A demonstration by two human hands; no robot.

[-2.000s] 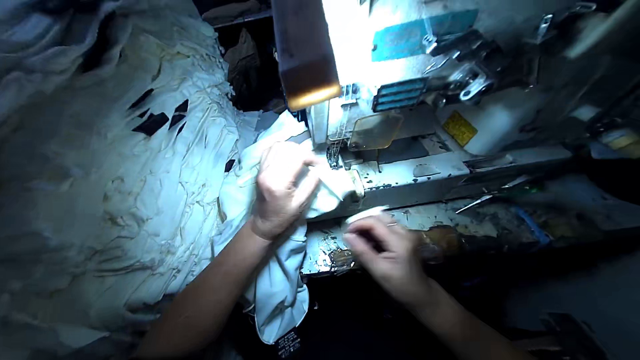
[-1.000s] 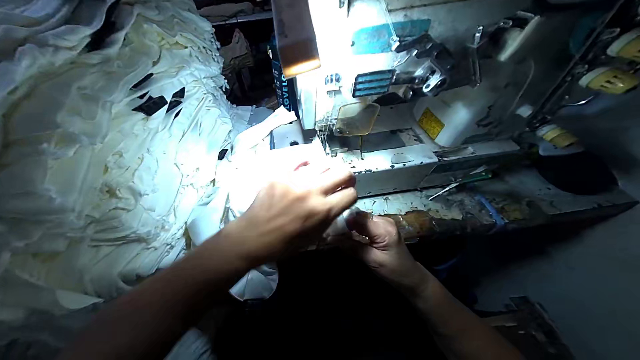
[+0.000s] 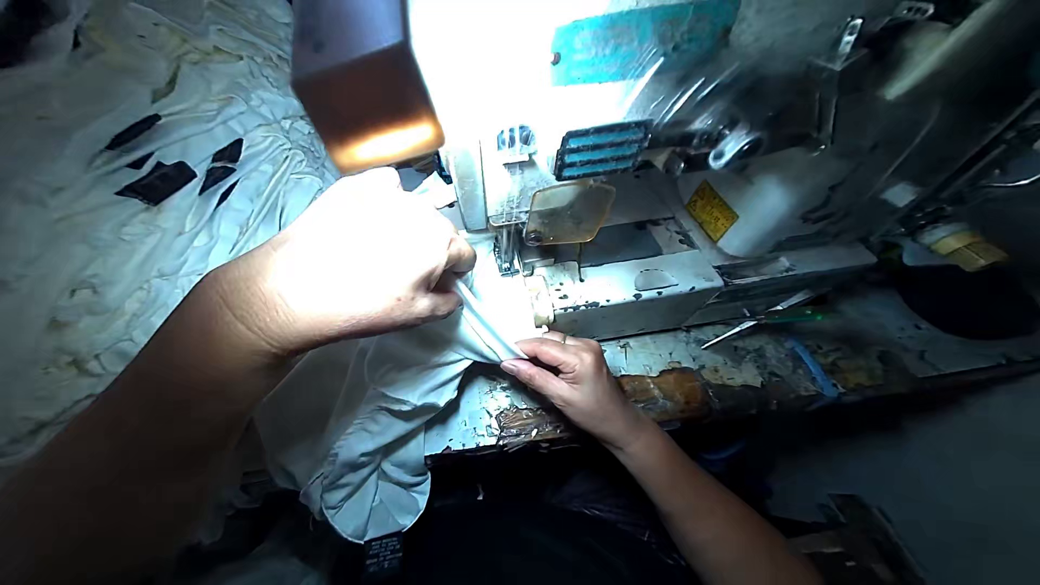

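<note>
Pale fabric (image 3: 370, 406) with a black label bearing writing hangs over the front edge of the work table. My left hand (image 3: 374, 260), brightly lit, grips a fold of it just left of the needle area of an industrial sewing machine (image 3: 634, 284). Between finger and thumb, my right hand (image 3: 569, 374) pinches the same fold lower down, in front of the machine bed. The stretch of fold between both hands looks taut. Beside the needles (image 3: 508, 248) sits a yellowish clear guard (image 3: 570, 213). Glare hides the fabric edge near the presser foot.
A large heap of pale fabric (image 3: 89, 301) with black labels fills the left side. A lamp housing (image 3: 366, 89) hangs above my left hand. Thread snips (image 3: 756, 319) and a blue strip (image 3: 812, 367) lie on the worn table (image 3: 666, 394) at the right. Further right are yellowish thread cones (image 3: 967, 246).
My right hand, empty or nearly so two seconds ago, now pinches the fabric fold. My left hand has moved back to the left of the needles after reaching across in front of them.
</note>
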